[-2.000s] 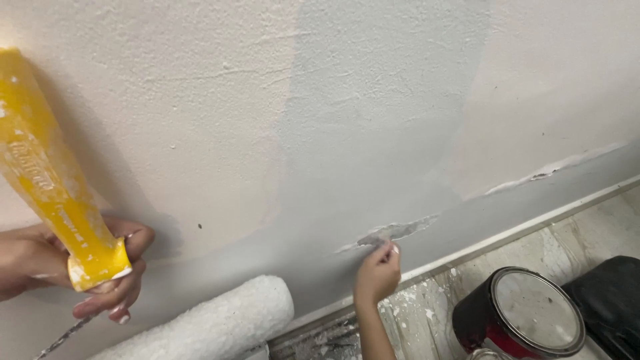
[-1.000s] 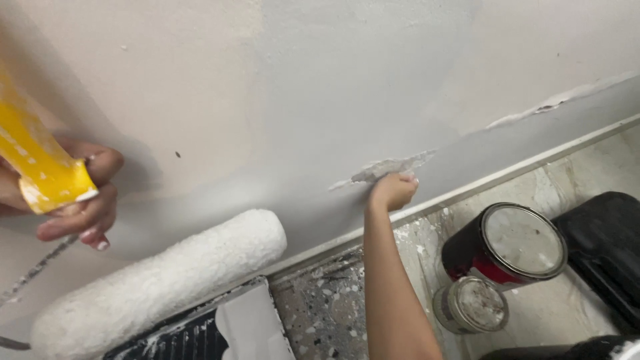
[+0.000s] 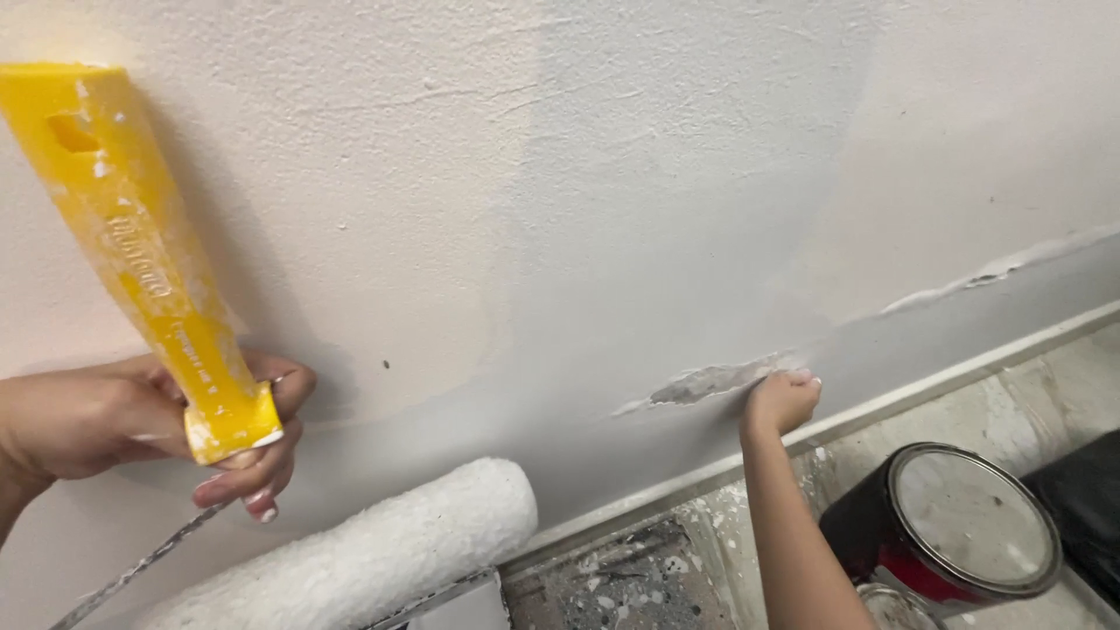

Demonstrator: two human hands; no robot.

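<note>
My left hand [image 3: 131, 422] is closed around the metal rod of a paint roller, at the lower end of its yellow plastic handle [image 3: 162, 271], which points up and left. The fluffy white roller sleeve [image 3: 376, 551] lies at the bottom, partly over a paint tray [image 3: 464, 608]. Against the pale grey painted wall [image 3: 630, 254], my right hand [image 3: 781, 402] has its fingers curled together at the right end of a peeled patch [image 3: 710, 382]. No object shows between those fingers, though their tips are partly hidden.
A dark and red paint can [image 3: 971, 516] with a closed lid stands on the floor at the lower right. Beside it are a smaller can [image 3: 897, 608] and a black object [image 3: 1085, 499]. A paint-spattered sheet [image 3: 630, 582] lies near the white baseboard [image 3: 954, 376]. More lifted paint [image 3: 989, 276] runs rightward.
My right hand has moved to the right along the peeled patch, from near its middle to its right end. My left hand still holds the roller.
</note>
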